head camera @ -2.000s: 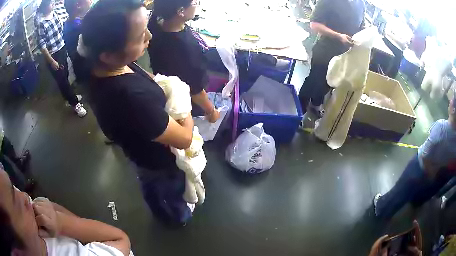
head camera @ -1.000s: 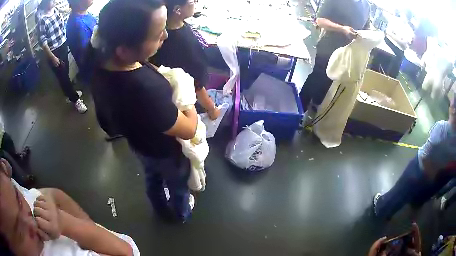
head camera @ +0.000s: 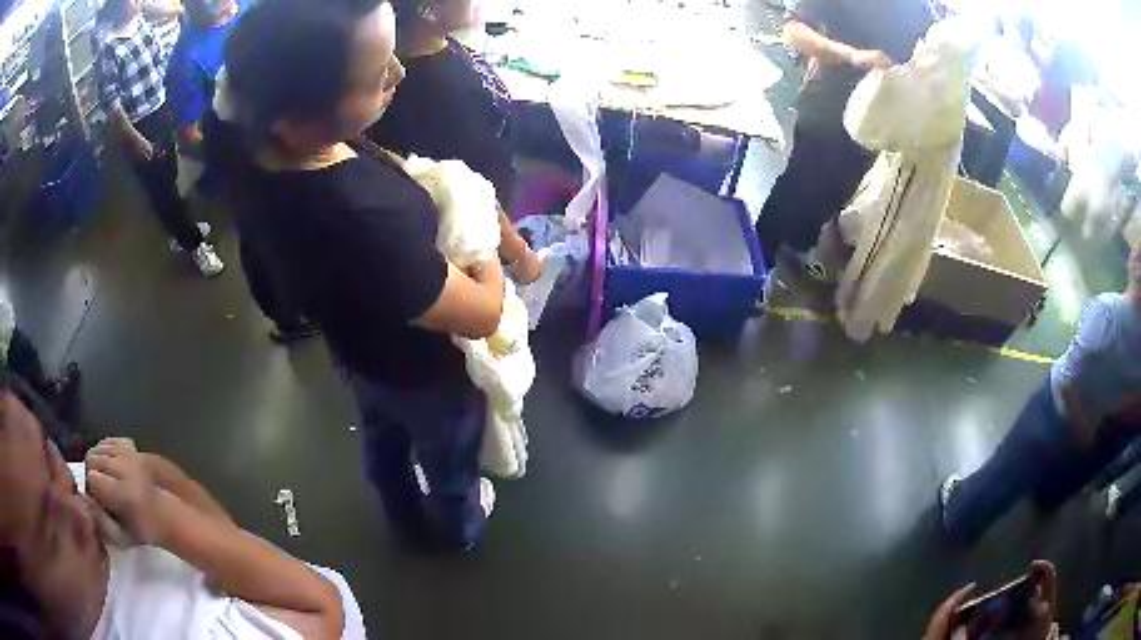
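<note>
Neither of my hands can be made out as mine. Nearest in front, a standing person in black hugs a bundle of cream garments (head camera: 501, 356) with its ends hanging down. A knotted white plastic carrier bag (head camera: 641, 359) sits on the floor before the blue bin (head camera: 686, 290), which holds flat pale sheets. Left of it, the purple bin (head camera: 597, 269) is partly hidden; another person's hand is over pale pieces there. Farther right, a person in dark clothes holds up a long cream garment (head camera: 903, 188) beside the open cardboard box (head camera: 1001, 231).
A white work table (head camera: 701, 94) strewn with papers and flat pieces stands behind the bins. A person in white is at lower left, a person in light blue at right. Hands at the lower right edge hold a smartphone (head camera: 997, 609). Yellow lines mark the dark green floor.
The long cream garment is held higher and farther right, its lower part now folded up. The person at the purple bin has lowered the pale piece slightly. The view has shifted slightly.
</note>
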